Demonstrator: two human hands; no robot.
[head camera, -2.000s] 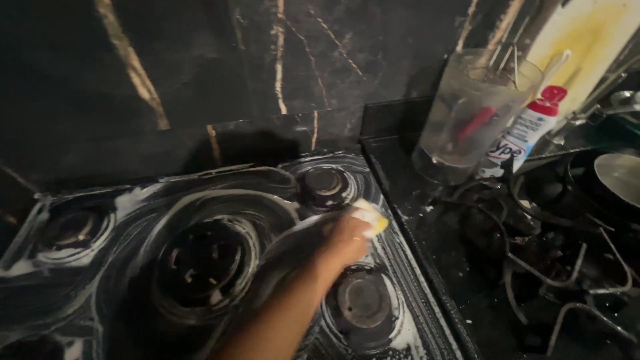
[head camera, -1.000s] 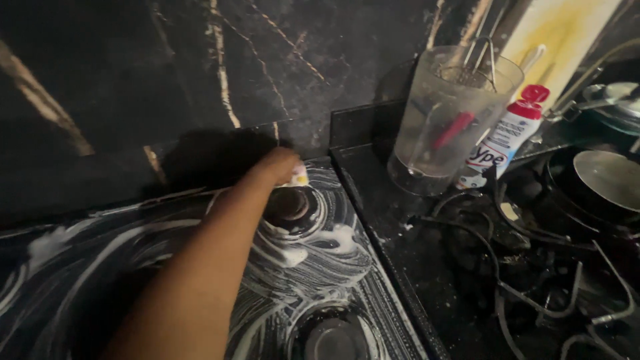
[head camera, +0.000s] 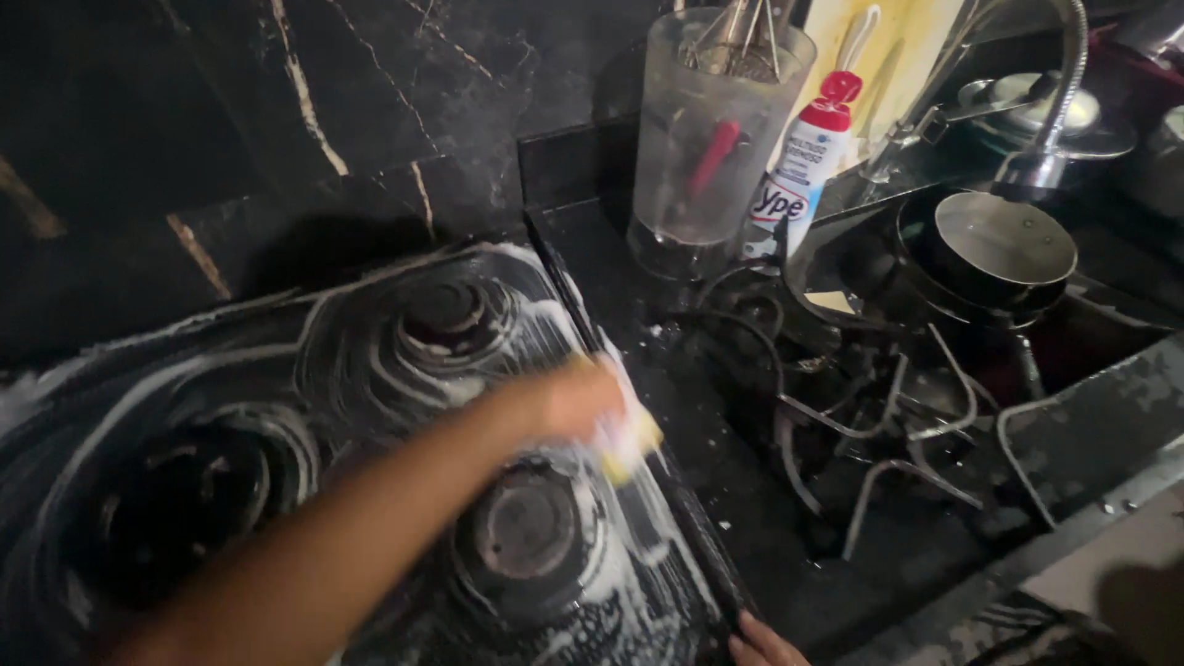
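Note:
My left hand, blurred, holds a yellow and white sponge against the right edge of a black cooktop. My left forearm reaches in from the lower left, across the cooktop. White foam in swirls and streaks covers the surface around the burners, among them a back burner and a front right burner. Of my right hand only some fingers show, at the bottom, by the cooktop's right front edge; the rest is out of frame.
On the black counter right of the cooktop stand a clear plastic pitcher with a whisk and an Ypê cleaner bottle. Metal pan grates lie nearer. A pan sits below a flexible faucet. A dark marbled wall rises behind.
My left hand with the sponge has moved from behind the back burner to the cooktop's right edge, nearer the front. Fingers of my right hand have come into view at the bottom.

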